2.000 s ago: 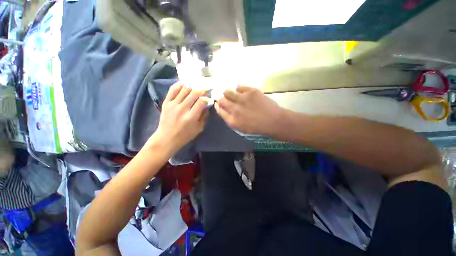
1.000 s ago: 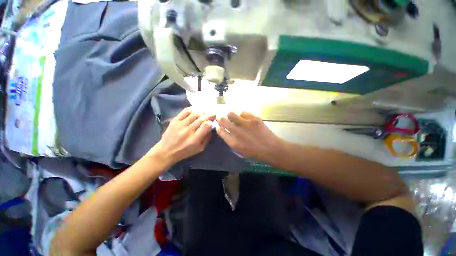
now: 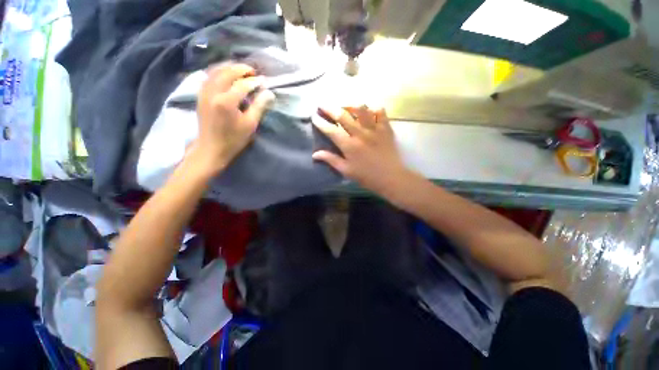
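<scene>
The grey garment (image 3: 282, 155) lies bunched on the table left of and in front of the needle area. A white strip (image 3: 165, 144) shows on its left part. My left hand (image 3: 230, 108) pinches the cloth between thumb and fingers, left of the needle. My right hand (image 3: 361, 141) lies on the cloth's right edge with its fingers spread, just in front of the presser foot (image 3: 352, 63). The sewing machine's green panel (image 3: 448, 32) shows at the top. Glare hides the stitching spot.
Scissors (image 3: 576, 148) with red and yellow handles lie at the right beside a dark tray (image 3: 614, 159). A plastic-wrapped package (image 3: 25, 87) is at the far left. Loose cloth pieces (image 3: 195, 303) lie below the table, whose green-grey edge (image 3: 470, 189) runs in front.
My left hand has moved left and up, away from my right hand, with cloth in it. The garment is bunched and turned, showing white. My right hand's fingers have spread.
</scene>
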